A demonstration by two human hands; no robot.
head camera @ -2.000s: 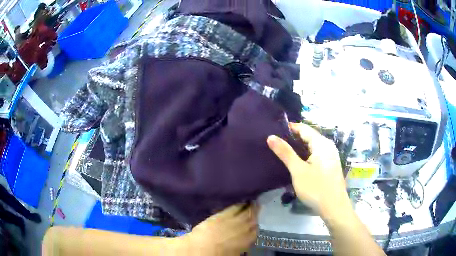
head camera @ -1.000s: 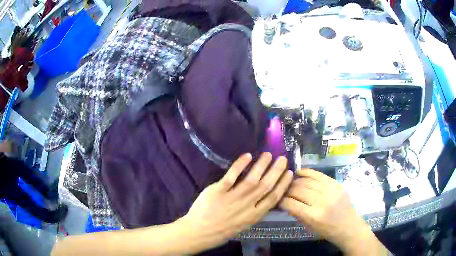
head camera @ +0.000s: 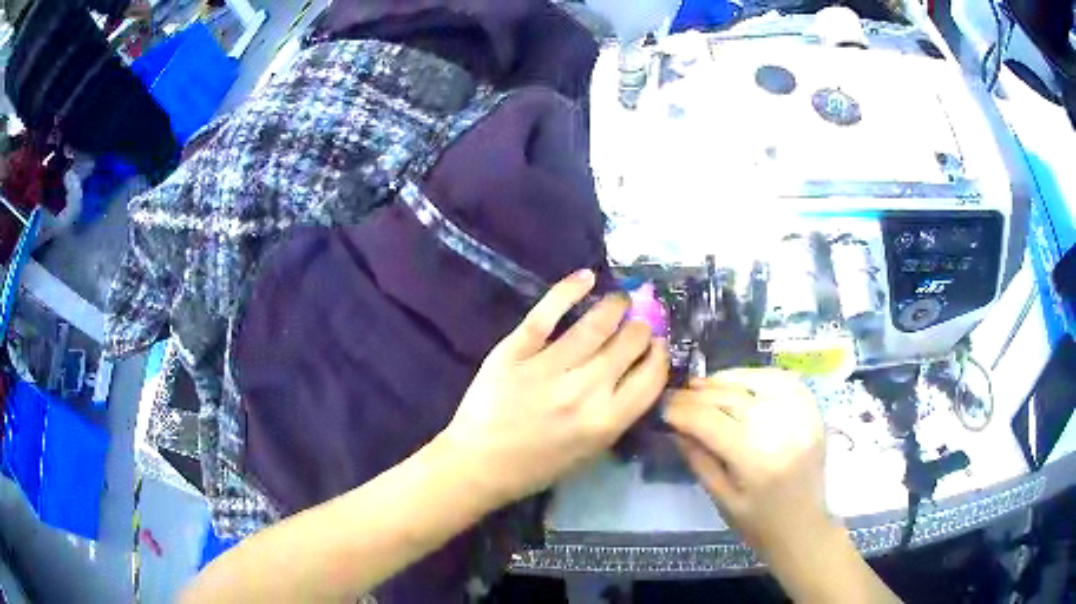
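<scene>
The dark plum and grey plaid jacket (head camera: 342,342) lies bunched left of the overlock machine (head camera: 814,130), its plaid part (head camera: 295,130) at the upper left. A narrow plaid strip (head camera: 466,242) runs across the plum cloth towards my fingers. My left hand (head camera: 566,383) lies on the cloth, fingers bent and pressing it beside the needle area, which glows pink-purple (head camera: 647,309). My right hand (head camera: 749,442) pinches the cloth edge just in front of the needle area. The edge under my fingertips is mostly hidden.
The machine's black control panel (head camera: 944,271) and yellow label (head camera: 814,358) are at the right. Small dark pieces (head camera: 926,472) lie on the table (head camera: 637,507) at the lower right. Blue bins (head camera: 53,454) stand on the floor at the left. A person's dark striped sleeve (head camera: 89,89) is at the upper left.
My hands have gone from apart on the cloth to close together at the needle area. The jacket has shifted left, then its plum part slid towards the needle. A dark striped sleeve has appeared upper left.
</scene>
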